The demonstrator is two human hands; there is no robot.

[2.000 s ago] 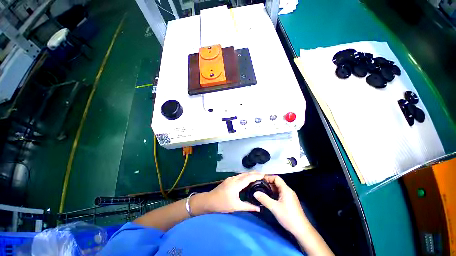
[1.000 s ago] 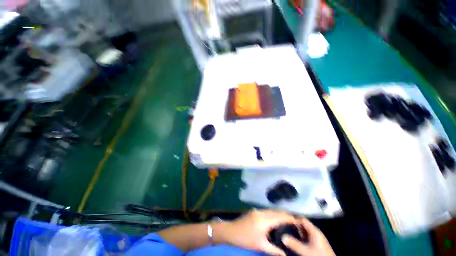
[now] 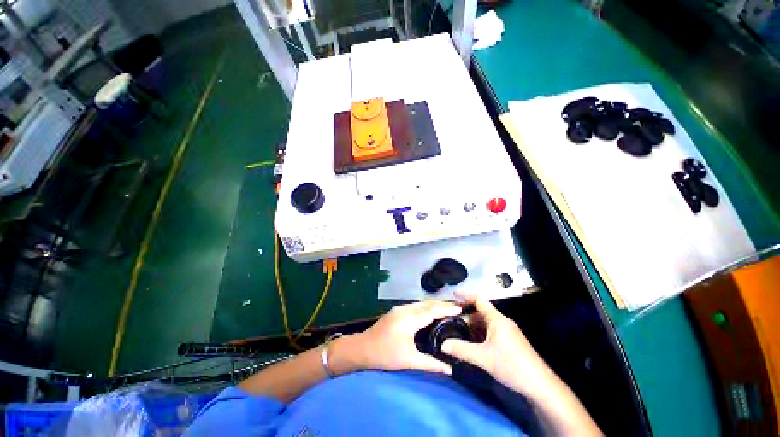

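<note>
My left hand (image 3: pixel 399 335) and my right hand (image 3: pixel 493 346) hold a round black housing (image 3: pixel 446 331) between them, close to my body at the bottom middle. The fingers of both hands wrap its sides, and my right thumb lies on its face. The fingers hide part of the housing. Just beyond my hands, black discs (image 3: pixel 445 274) lie overlapping on a white sheet (image 3: pixel 398 277) below the front edge of the white bench machine (image 3: pixel 342 230).
An orange fixture (image 3: pixel 371 130) sits on a dark brown plate on the machine. A red stop button (image 3: pixel 496 205) is at its front right. Black parts (image 3: pixel 634 142) lie in groups on white sheets (image 3: pixel 599 222) at the right. An orange press (image 3: pixel 753 333) is at the lower right. A blue crate (image 3: pixel 38 418) is at the lower left.
The view swung up and left, blurring, then came back close to where it was. Both hands keep the black housing between them; the discs on the sheet look unmoved.
</note>
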